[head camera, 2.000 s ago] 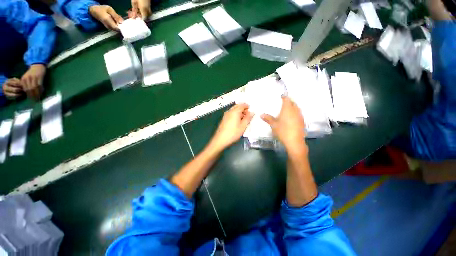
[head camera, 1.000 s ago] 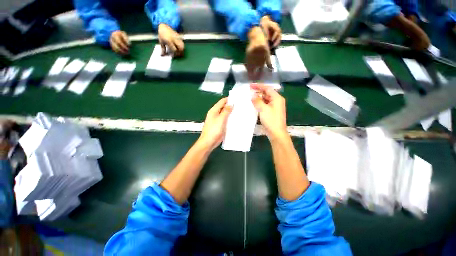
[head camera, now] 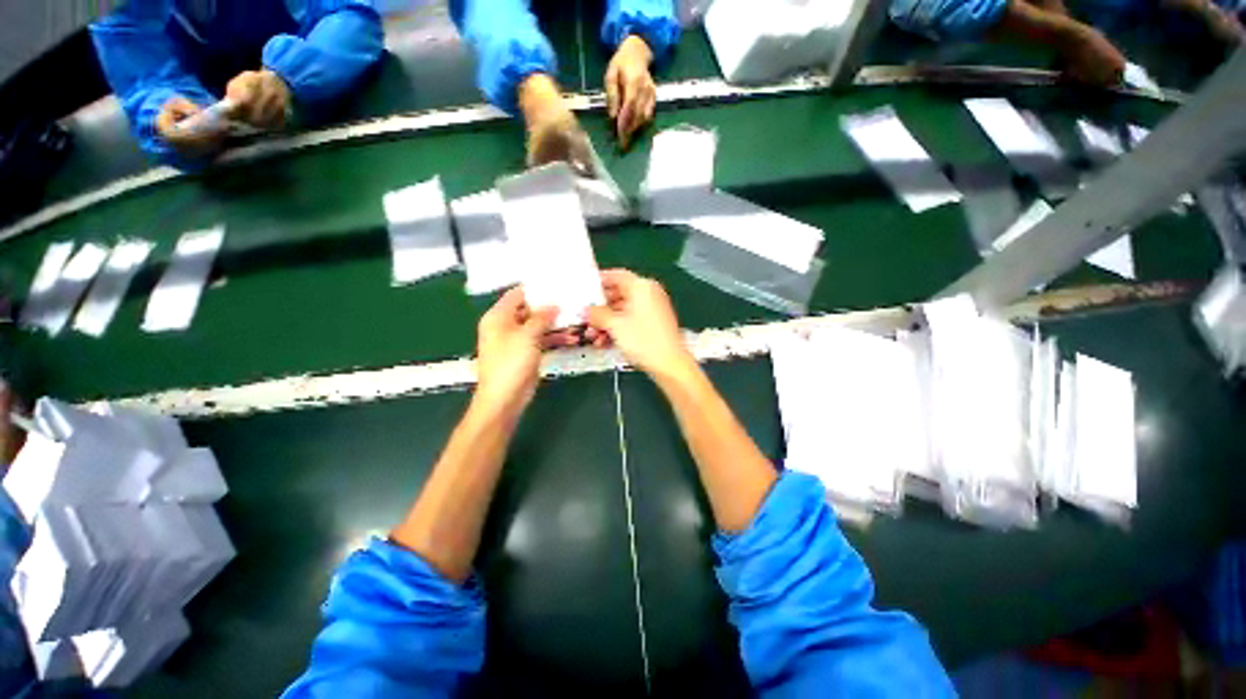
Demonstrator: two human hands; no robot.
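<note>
A white rectangular packed piece (head camera: 549,235) is held up at the middle of the view, over the near part of the green belt. My left hand (head camera: 511,341) grips its lower left corner and my right hand (head camera: 637,321) grips its lower right corner. The fingertips are partly hidden at its lower edge. Whether it has a clear rim is hard to tell. A pile of packed pieces (head camera: 970,410) lies on the dark green ledge to the right of my hands.
The green belt (head camera: 321,321) carries several white pieces (head camera: 420,230). A leaflet stack (head camera: 116,533) stands at far left. A slanting post (head camera: 1107,205) crosses at right. Across the belt, another person's hands (head camera: 630,90) are near the pieces. A large white bundle (head camera: 776,37) sits behind.
The view has shifted, and the ledge pile shows further left and the stack lower. The held piece, earlier gripped by its sides, is now extended over the belt, gripped at its near end.
</note>
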